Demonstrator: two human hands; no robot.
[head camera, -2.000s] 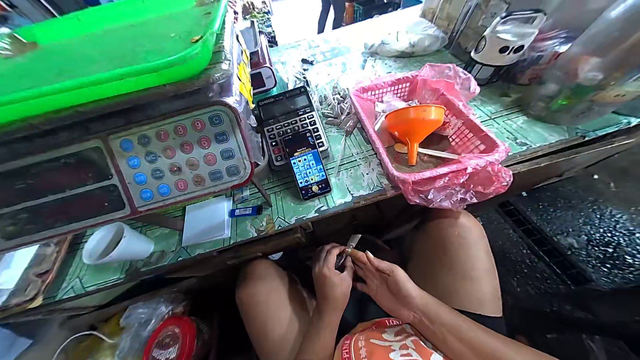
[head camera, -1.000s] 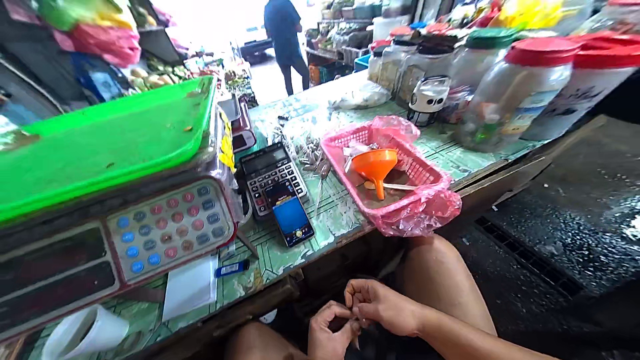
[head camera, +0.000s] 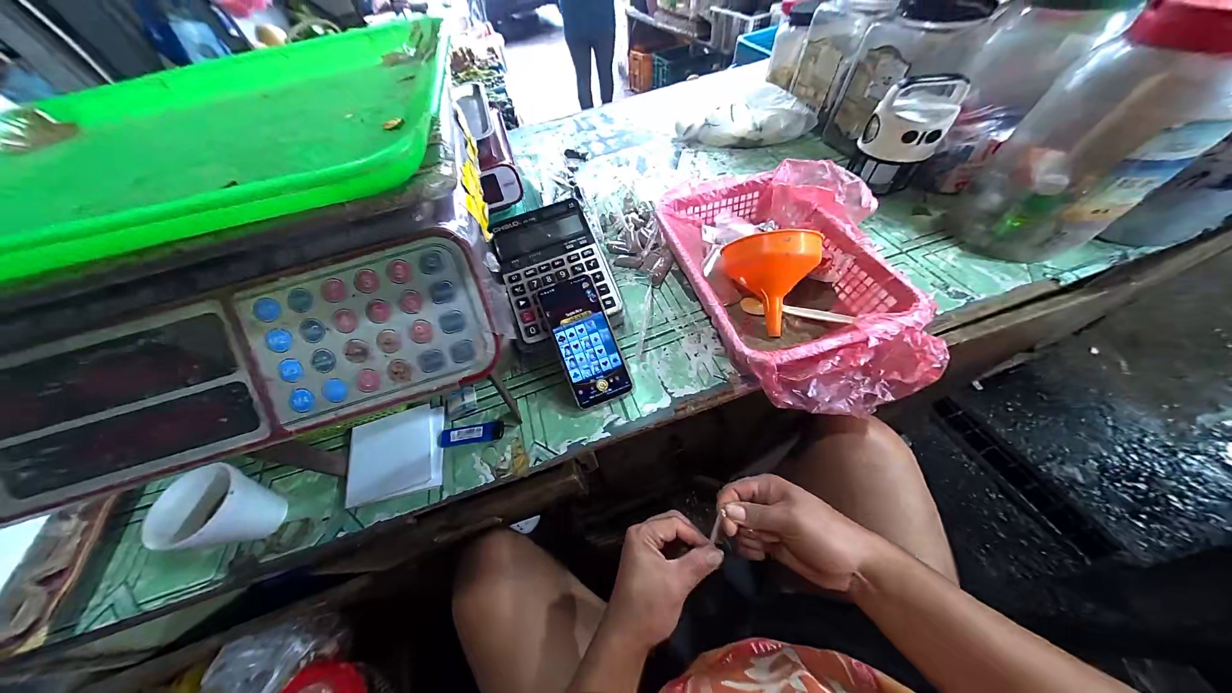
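Above my lap, my left hand (head camera: 662, 575) pinches a small thin object (head camera: 716, 528) between thumb and forefinger. My right hand (head camera: 791, 531) meets it from the right, its fingertips closed on the upper end of the same piece; what it is I cannot tell. Beyond my hands, a pink plastic basket (head camera: 707, 306) lined with a pink bag holds an orange funnel (head camera: 773, 260) and a pale flat stick (head camera: 813, 314). A smartphone (head camera: 589, 348) with a lit screen leans on a calculator (head camera: 539, 231). Many small clear packets (head camera: 630, 226) lie beside the basket.
At left stands a scale (head camera: 371, 322) with a green tray (head camera: 241, 144). A white cup (head camera: 217, 505) lies tipped near paper sheets (head camera: 393, 454) and a blue lighter (head camera: 472, 433). Plastic jars (head camera: 1068, 144), a white lantern (head camera: 907, 125) and a plastic bag (head camera: 751, 117) stand behind; a person's legs (head camera: 589, 53) show farther off.
My hands stay close together above my lap, with the fingers repositioned. The phone's screen picture has changed. The view has shifted.
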